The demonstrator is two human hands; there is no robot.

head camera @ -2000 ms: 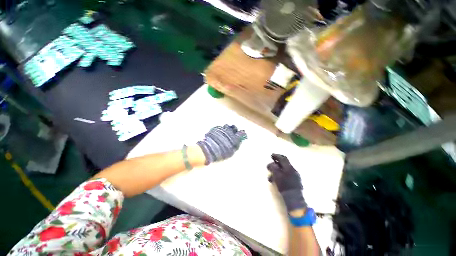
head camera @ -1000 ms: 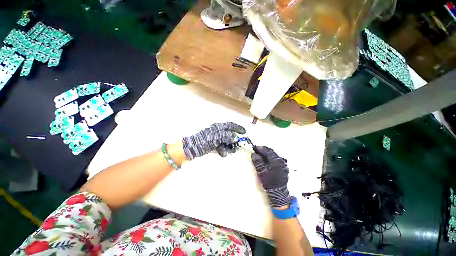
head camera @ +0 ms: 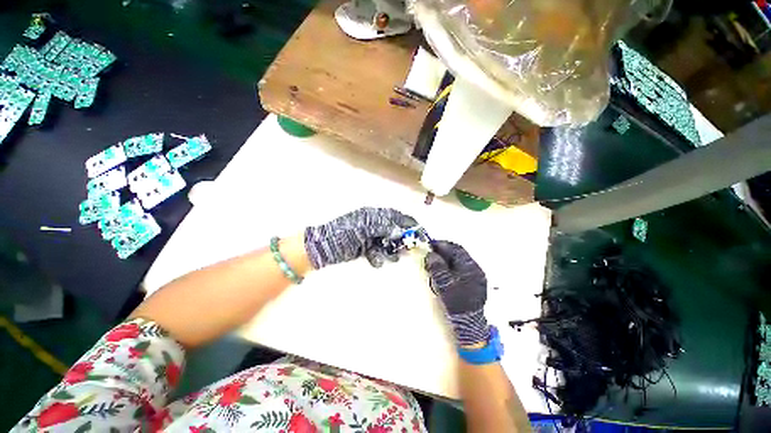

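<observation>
My left hand (head camera: 359, 238), in a grey striped knitted glove, grips a small circuit board (head camera: 411, 239) by its left side over the white board (head camera: 355, 309). The circuit board shows blue and white parts. My right hand (head camera: 456, 279), in a dark glove with a blue band at the wrist, has its fingertips closed at the right side of the circuit board. A thin dark cable seems to run at those fingertips, mostly hidden. The white nozzle (head camera: 463, 139) with a small dark tip points down just above and behind the hands.
A tangled black cable pile (head camera: 609, 326) lies at the right. Teal circuit boards (head camera: 155, 180) lie in groups on the black mat (head camera: 51, 190) at the left. A brown wooden platform (head camera: 338, 76) stands behind. A slanted grey post (head camera: 668, 186) crosses the right; a plastic-covered machine (head camera: 524, 51) hangs overhead.
From two seconds ago, my hands have come together and the circuit board now shows between them. Over the last second they have barely moved.
</observation>
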